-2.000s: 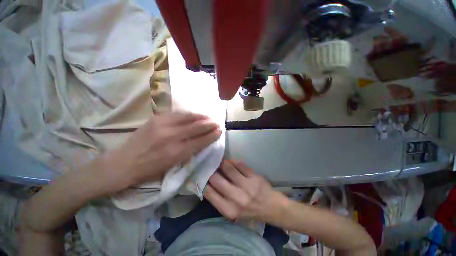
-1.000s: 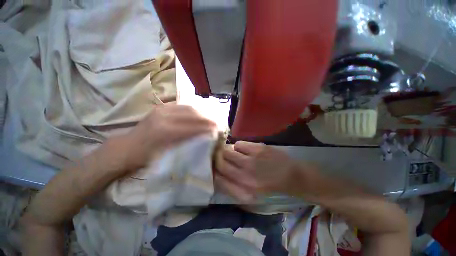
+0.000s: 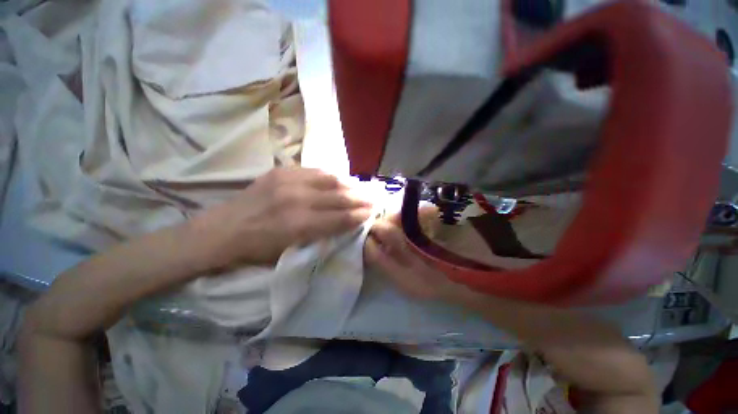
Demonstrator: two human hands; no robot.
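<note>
The cream garment lies heaped left of the needle area, with seams and a pale panel showing. A brightly lit whiter strip runs down beside the machine head. My left hand lies flat on the cloth with its fingertips near the needle area. My right hand is at the cloth's right edge, close to my left fingertips and partly behind the red guard; it seems to pinch the edge. A cloth flap hangs between and below the hands. Glare hides the needle and presser foot.
The red-and-white machine head and its red loop guard block much of the right side. A dark scrap lies under the arm. A button panel sits at the right table edge. More cloth hangs below the table edge.
The machine head and red guard now appear larger and lower as the view has shifted. The raised cloth flap has come down. My right hand is closer under the guard.
</note>
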